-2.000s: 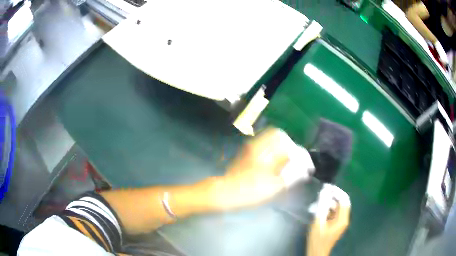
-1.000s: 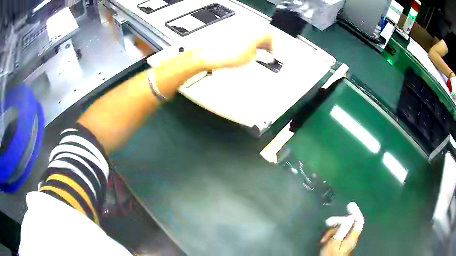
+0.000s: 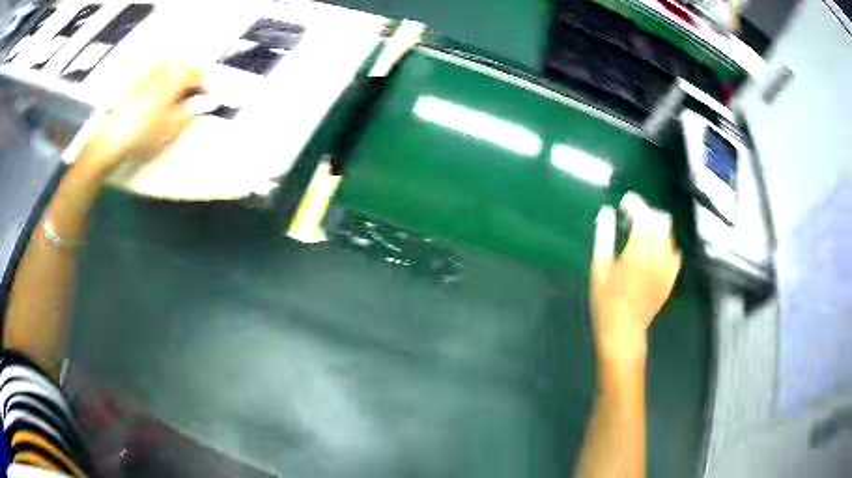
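Note:
My left hand (image 3: 149,117) is over the white plate at the upper left, blurred, its fingertips by a small dark patch (image 3: 220,111). Whether it grips anything cannot be told. A dark phone-sized housing (image 3: 266,45) lies on the plate to the right of and beyond my left hand. More housings (image 3: 110,35) lie in a row at the plate's far left. My right hand (image 3: 638,252) is above the right part of the green mat, with white finger cots on, fingers apart and nothing seen in it.
The white plate (image 3: 280,112) has yellowish tape (image 3: 315,201) at its right corner. Dark shiny scraps (image 3: 392,245) lie on the green mat (image 3: 486,205). A white-grey device (image 3: 738,224) with a bluish window (image 3: 719,154) stands at the right. A black tray (image 3: 607,51) lies beyond the mat.
The view has turned to the right, bringing the device into sight. My left hand remains over the plate. My right hand has moved farther forward over the mat, towards the device.

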